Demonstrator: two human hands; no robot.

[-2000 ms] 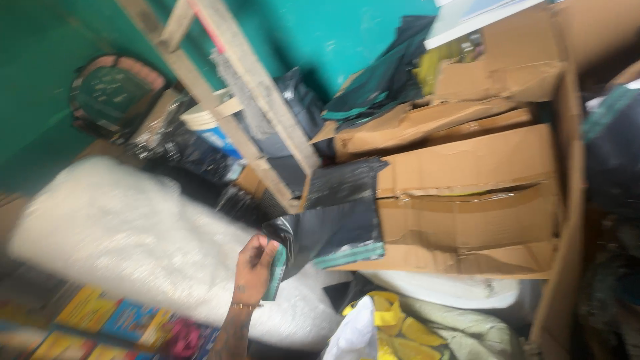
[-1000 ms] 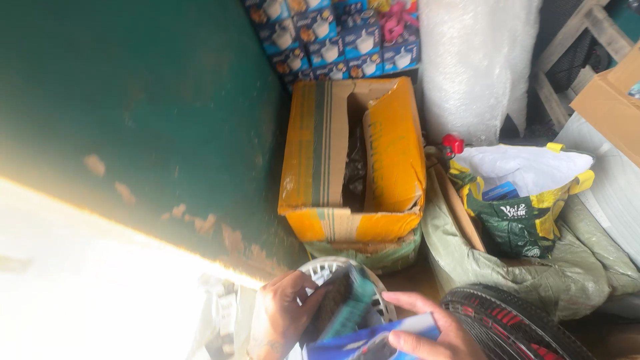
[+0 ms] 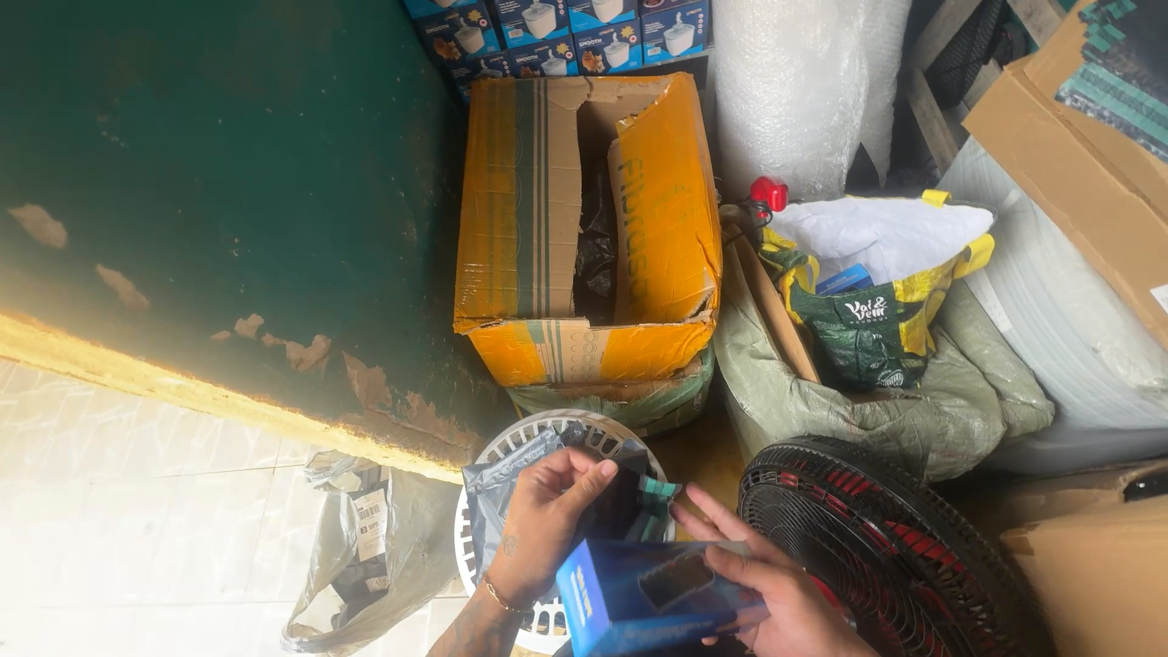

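Observation:
My left hand (image 3: 557,511) pinches the edge of a dark plastic mailing bag (image 3: 616,497) with a green adhesive strip, above a white plastic basket (image 3: 467,529). Just to the right and lower, my right hand (image 3: 776,575) holds a blue product box (image 3: 652,589) with a dark device pictured on it. The box lies below the bag's green strip, and its underside is hidden. Grey plastic (image 3: 506,484) shows in the basket behind my left hand.
A torn yellow-taped carton (image 3: 497,228) stands ahead, with a bubble wrap roll (image 3: 789,91) behind it. A black fan (image 3: 876,538) is close on the right, near a green-yellow bag (image 3: 849,328). A clear sack (image 3: 411,538) sits left, beside a green wall (image 3: 255,182).
Two seconds ago my hand held a dark bag near a cardboard carton; the view has swung far since. Over the last second the bag has come up between my hands, above the basket.

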